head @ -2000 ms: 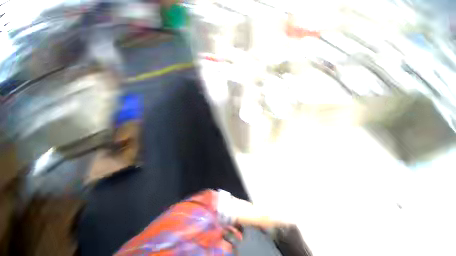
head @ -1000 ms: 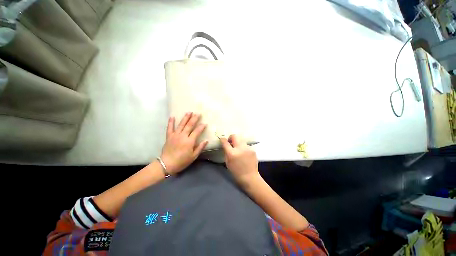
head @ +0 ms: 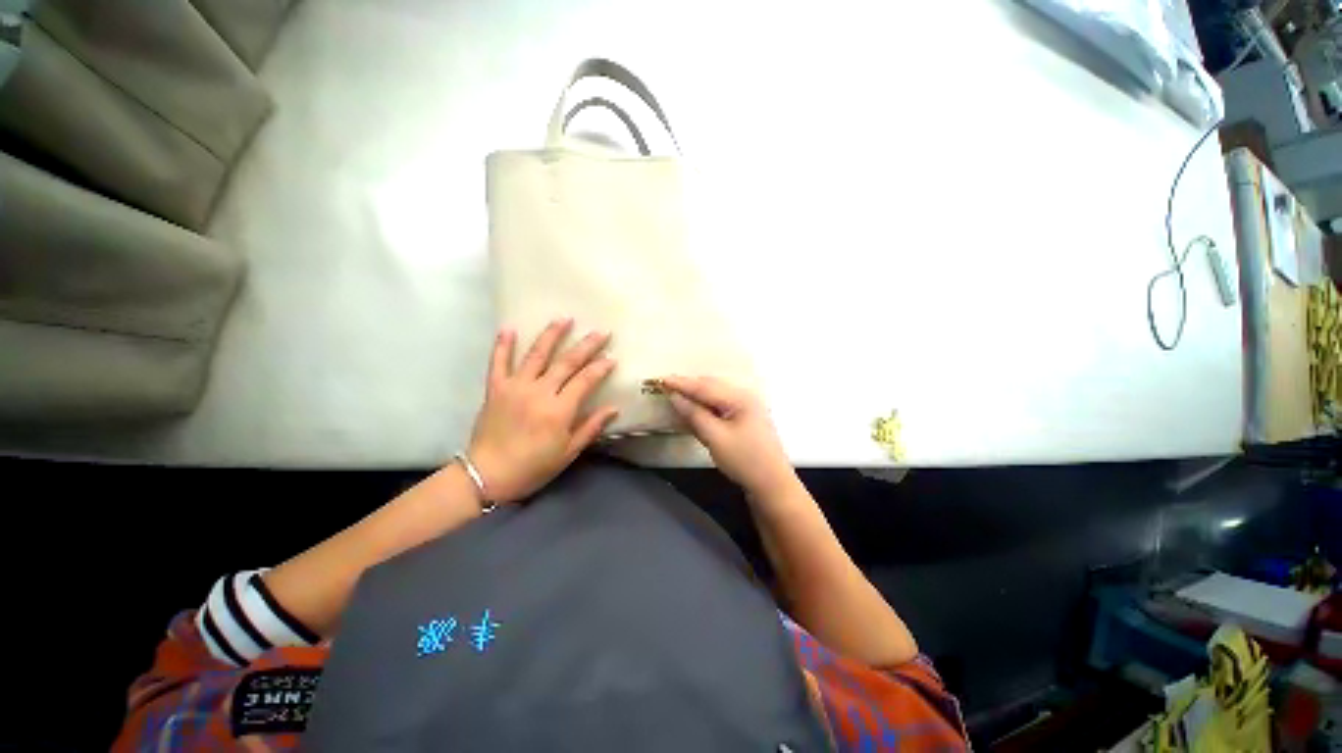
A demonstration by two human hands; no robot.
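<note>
A beige tote bag point(head: 596, 250) lies flat on the white-covered table, its two loop handles pointing away from me. My left hand point(head: 537, 409) lies on the bag's lower left part, fingers spread, holding nothing. My right hand point(head: 729, 427) is at the bag's lower right, thumb and fingertips together at the small dark logo point(head: 654, 387). Whether a tool is in these fingers is hidden. A crumpled yellow bit point(head: 886, 433) lies right of the bag near the table's front edge.
Upright taupe bags point(head: 111, 316) stand at the left. A cable point(head: 1177, 280) lies at the table's right end, plastic-wrapped material point(head: 1126, 52) at the far right. Yellow bundles point(head: 1229, 699) are below right. The table's near edge meets my grey apron point(head: 552, 633).
Since one second ago, my right fingertips have moved slightly up and right beside the logo, which now shows more clearly. The thin pointed shaft seen right of that hand no longer shows. My left hand stays on the bag.
</note>
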